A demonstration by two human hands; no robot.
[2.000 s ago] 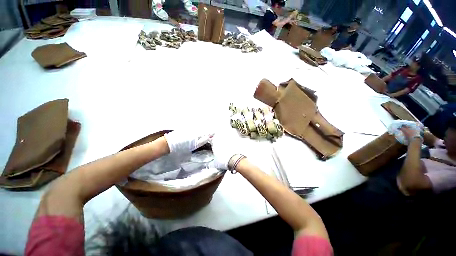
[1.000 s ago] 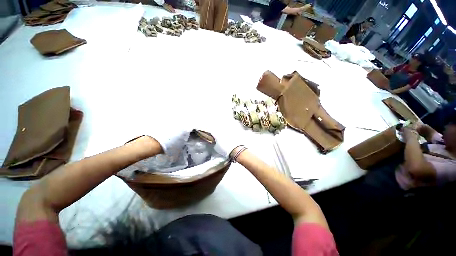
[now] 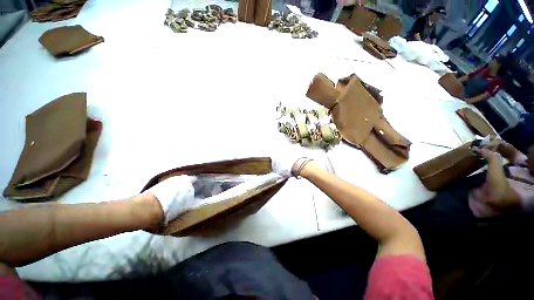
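A brown handbag [image 3: 228, 214] lies at the near edge of the table, its long mouth open upward. White paper and a shiny grey-white plastic bundle [image 3: 214, 186] show inside. My left hand [image 3: 175, 198], in a white glove, is at the left end of the mouth, on the near rim and the white filling. My right hand [image 3: 282, 166], also gloved, holds the right end of the mouth; its fingers are largely hidden.
Rolled khaki straps [image 3: 309, 126] lie beyond the bag, beside overlapping flat brown bags [image 3: 358, 111]. More flat bags [image 3: 55, 137] lie at left. More straps [image 3: 202, 19] lie at the far side. A person [image 3: 497, 181] handles a brown bag at right.
The bag mouth has narrowed and its far rim now stands up straight. My left hand has come from inside the far side to the near left rim. My right hand has moved slightly right.
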